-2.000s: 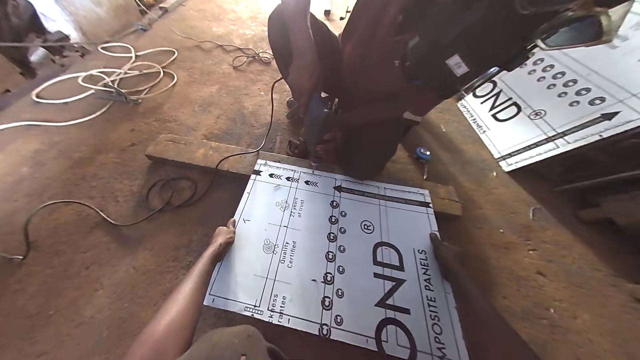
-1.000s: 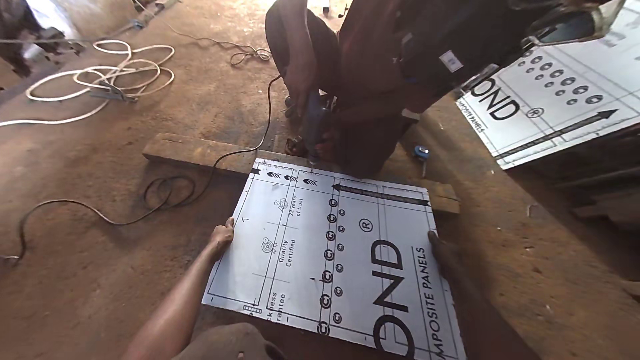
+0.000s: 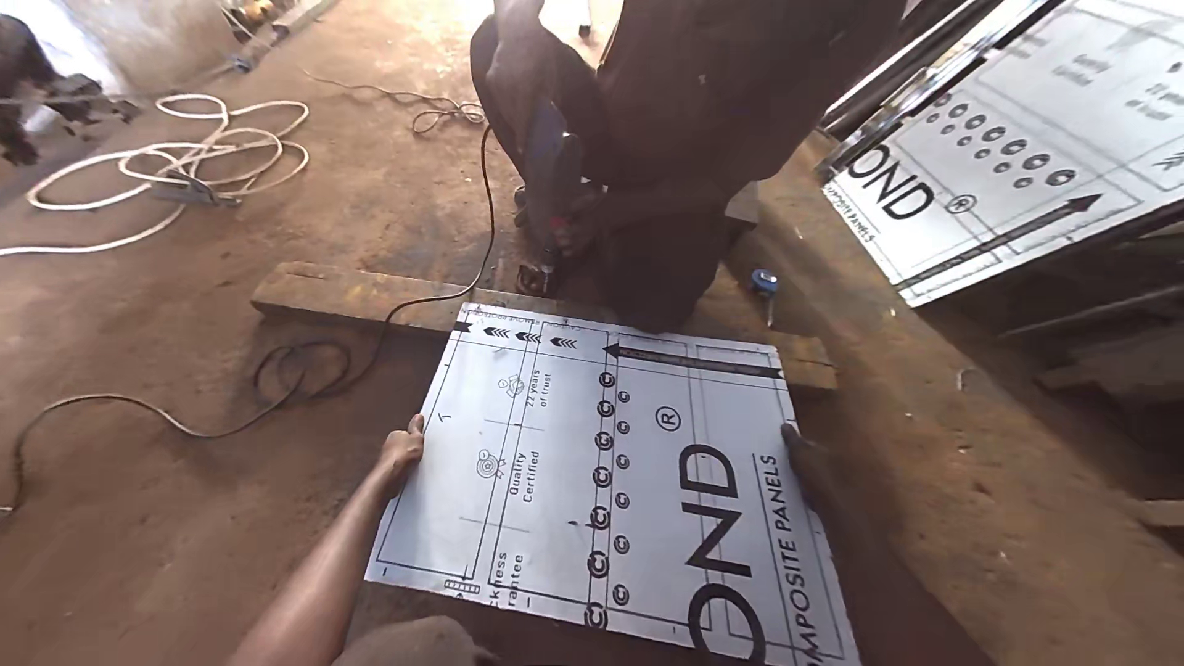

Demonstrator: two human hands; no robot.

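A composite panel sheet (image 3: 573, 481) with a printed protective film lies in front of me, its far edge over a wooden plank (image 3: 361, 291). My left hand (image 3: 403, 450) grips the sheet's left edge, thumb on top. At the right edge, my right hand (image 3: 803, 458) is dark and in shadow, holding the sheet there. Beyond the far edge a co-worker (image 3: 731, 92) crouches, with a hand on a corded power tool (image 3: 548, 185); its type is not clear. The tool is raised a little off the sheet's far edge.
A dark cord (image 3: 407, 305) crosses the plank and coils on the floor at left. A pale hose or cable (image 3: 222, 139) lies looped farther off. A blue tape measure (image 3: 764, 281) rests on the ground beyond the plank. Another printed panel (image 3: 1017, 157) is at the upper right.
The co-worker's hand and the power tool have lifted and drawn back from the sheet's far edge, and the body has shifted. My hands and the sheet have stayed in place.
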